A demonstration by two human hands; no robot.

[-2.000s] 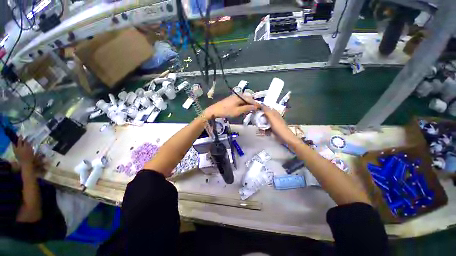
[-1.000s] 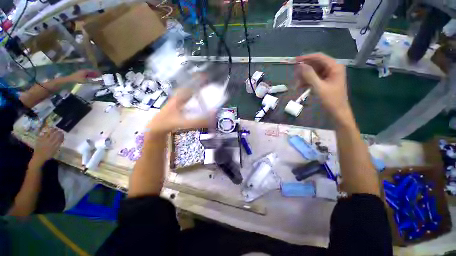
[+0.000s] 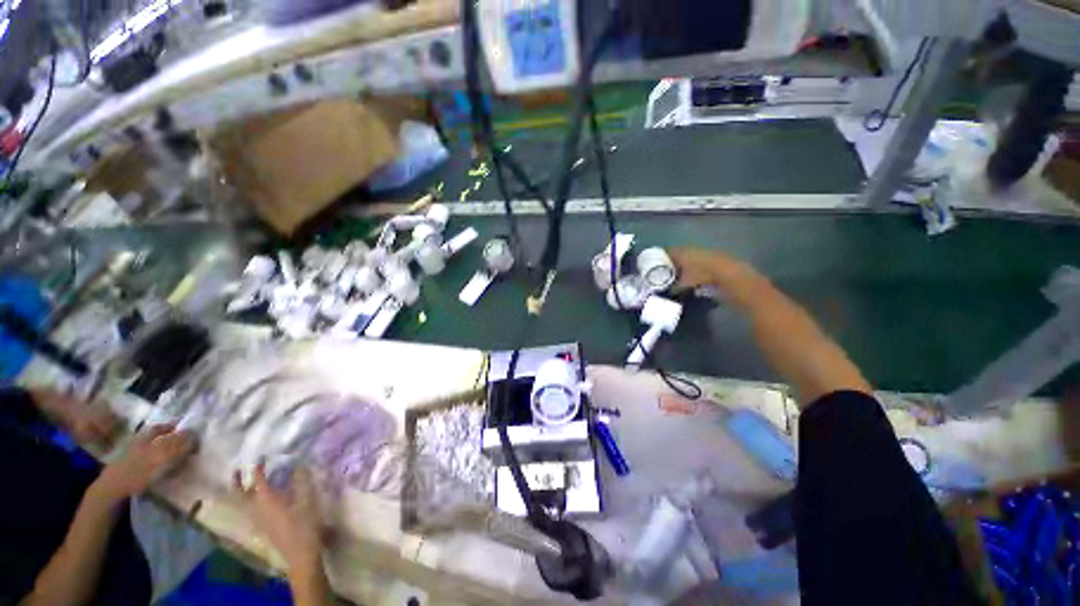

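Note:
My right hand (image 3: 707, 275) is over the green belt, closed around the handle end of a white round-headed device (image 3: 657, 270); its fingers hide the handle. My left hand (image 3: 282, 509) is low over the bench at the left, blurred, fingers partly spread near blurred white shapes (image 3: 267, 438); whether it holds one cannot be told. A black electric screwdriver (image 3: 572, 559) hangs in front of the metal screw feeder (image 3: 539, 444). Another white round head (image 3: 554, 393) shows at the feeder. More white devices (image 3: 661, 315) lie on the belt beside my right hand.
White units (image 3: 344, 284) are heaped on the belt at left. A carton of small white parts (image 3: 448, 468) adjoins the feeder. Blurred pink parts (image 3: 355, 438), a blue cylinder (image 3: 611, 447) and blue cells (image 3: 1030, 539) show. Another person's hands (image 3: 148, 459) are at left. Black cables hang centrally.
My left hand has moved from above the feeder down to the left bench; the blurred white item near it is gone. My right hand has lowered to the belt and taken hold of a device.

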